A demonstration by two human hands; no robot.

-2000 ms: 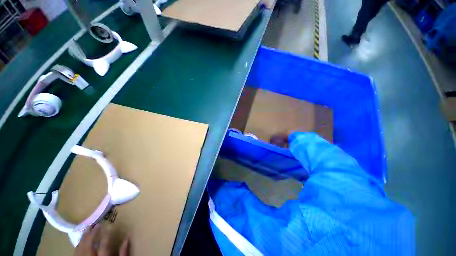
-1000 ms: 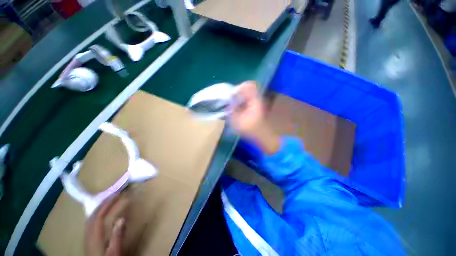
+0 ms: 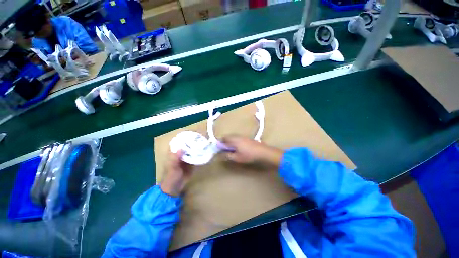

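Observation:
A round white ear-cup unit (image 3: 194, 147) is held above the cardboard sheet (image 3: 282, 186). My left hand (image 3: 176, 170) grips its lower left edge. My right hand (image 3: 244, 150) is at its right side, closed on a small pale, pinkish part that meets the cup; exact finger contact is blurred. The white headband (image 3: 260, 118) lies on the cardboard behind my right hand, its two open ends pointing away from me; its arch and ears are hidden by the hand.
Several white cat-ear headphones (image 3: 151, 80) lie on the green belt beyond the metal rail (image 3: 136, 125). Bagged curved pieces (image 3: 68, 174) lie at left on a blue tray (image 3: 22, 189). Another cardboard sheet (image 3: 428, 70) and a blue bin (image 3: 443, 186) are at right. A person (image 3: 70, 33) sits across the belt.
The view has swung left. My right hand has brought the white cup from beside the bin to over the cardboard. My left hand has left the headband and now holds the cup.

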